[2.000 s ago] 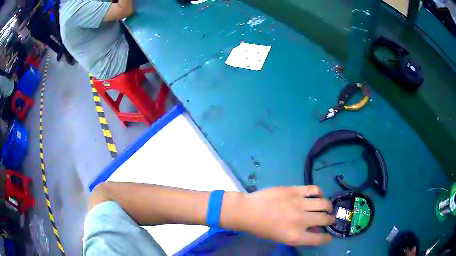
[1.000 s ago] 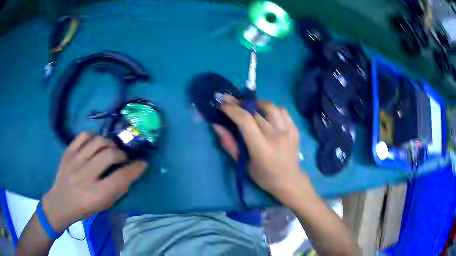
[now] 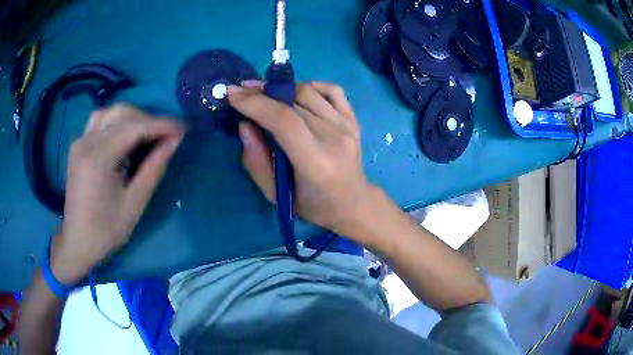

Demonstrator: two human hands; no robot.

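A black disc with a bright centre [image 3: 208,78] lies flat on the blue-green mat. My right hand [image 3: 312,149] holds the dark-blue soldering iron [image 3: 280,90], its silver barrel pointing away from me; the fingertips touch the disc's right edge. My left hand [image 3: 114,166] is left of the disc, slightly blurred, with thumb and forefinger close together near their tips; whether a thin wire is between them cannot be told. The black headband [image 3: 40,139] lies behind my left hand. The housing with the green board is not visible.
Several black discs are piled at the upper right, one disc [image 3: 448,125] nearest me. A blue tray [image 3: 510,104] holds a soldering station [image 3: 561,69]. Pliers [image 3: 24,83] lie at the far left. A carton [image 3: 517,222] stands below the bench edge.
The view has shifted. My left hand has come off the housing with the green board. My right hand has the iron and the disc, which now lies flat and clearly visible.
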